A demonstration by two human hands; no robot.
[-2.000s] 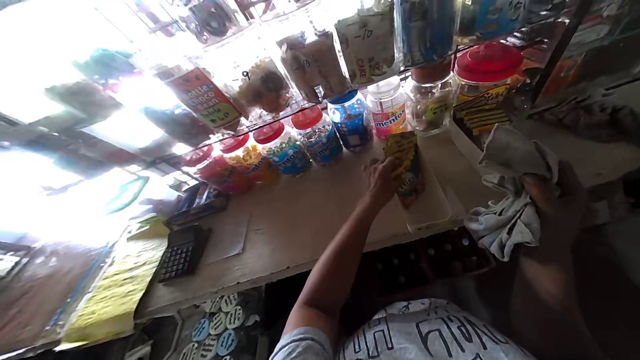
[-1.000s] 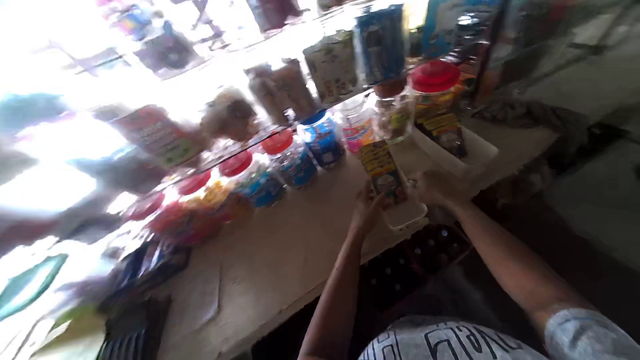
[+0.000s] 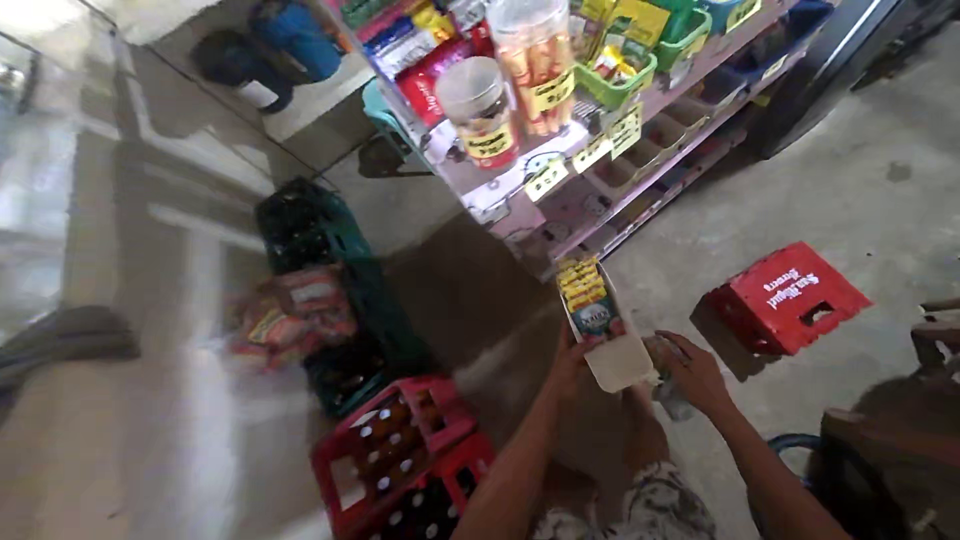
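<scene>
My left hand (image 3: 571, 361) grips the left side of a white plastic tray (image 3: 621, 364). Yellow sachets (image 3: 583, 283) fill the tray's far end, with a dark printed packet (image 3: 598, 319) below them, while its near end shows bare plastic. At the tray's right side, my right hand (image 3: 688, 371) is closed on a crumpled greyish cloth (image 3: 670, 382). The tray is held in front of my body, above the floor and just short of the shelf corner.
A store shelf (image 3: 517, 217) with jars (image 3: 480, 112) and green baskets (image 3: 619, 79) stands ahead. On the right floor lies a red crate (image 3: 795, 296). Bottle crates (image 3: 397, 457) and a dark green crate (image 3: 367, 277) stand at the left. A blue-rimmed round object (image 3: 795, 442) is at lower right.
The view has swung from the counter with candy jars to the shelf and floor. The tray, on the counter in the earlier frames, is now held up off it.
</scene>
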